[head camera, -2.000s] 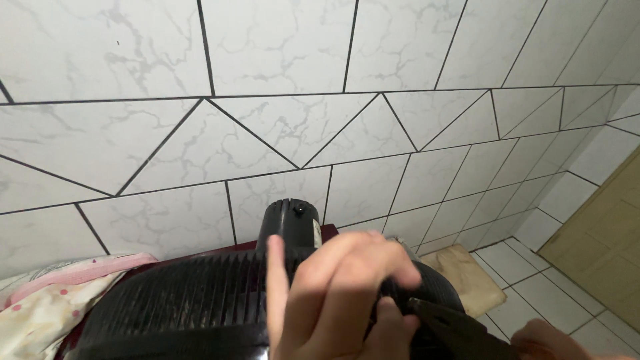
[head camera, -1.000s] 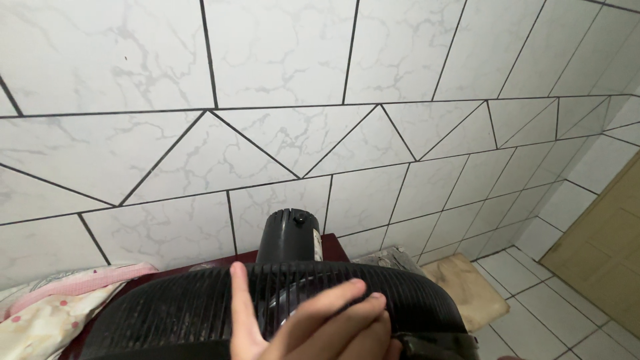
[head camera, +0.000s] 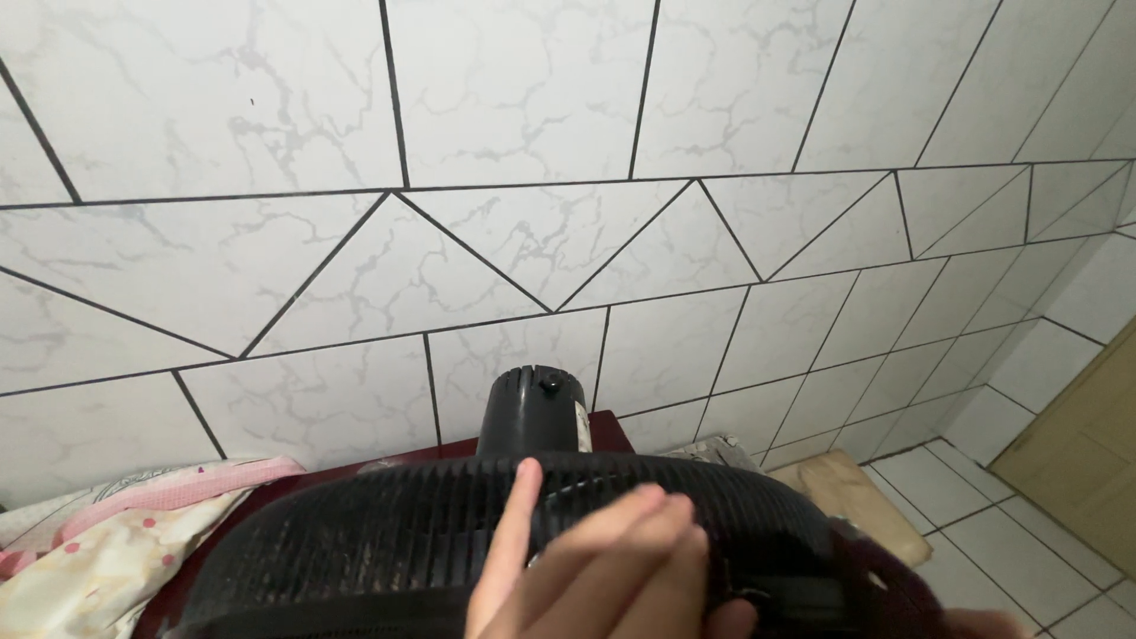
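Observation:
A black fan's slatted grille (head camera: 355, 541) spans the bottom of the view, with its cylindrical motor housing (head camera: 532, 413) rising behind it. My left hand (head camera: 603, 568) lies over the middle of the grille, one finger stretched apart at the left and the others bunched; its thumb is low at the right, near the rim. Whether it grips the grille is hidden. At the lower right edge only a blurred bit of my right hand (head camera: 985, 624) shows, beside the end of a dark, blurred object (head camera: 887, 577) whose kind I cannot tell. That object lies against the grille's right side.
Behind the fan shows a dark red surface (head camera: 612, 432). Patterned and pink cloths (head camera: 115, 559) lie at the left. A white tiled wall (head camera: 524, 240) stands close behind. At the right are a beige cloth-like item (head camera: 852, 497), floor tiles (head camera: 1003, 550) and a tan panel (head camera: 1083, 453).
Two seconds ago my right hand showed at the lower right with a dark object reaching to my left hand. My left hand has moved slightly down, its fingers now lower on the grille.

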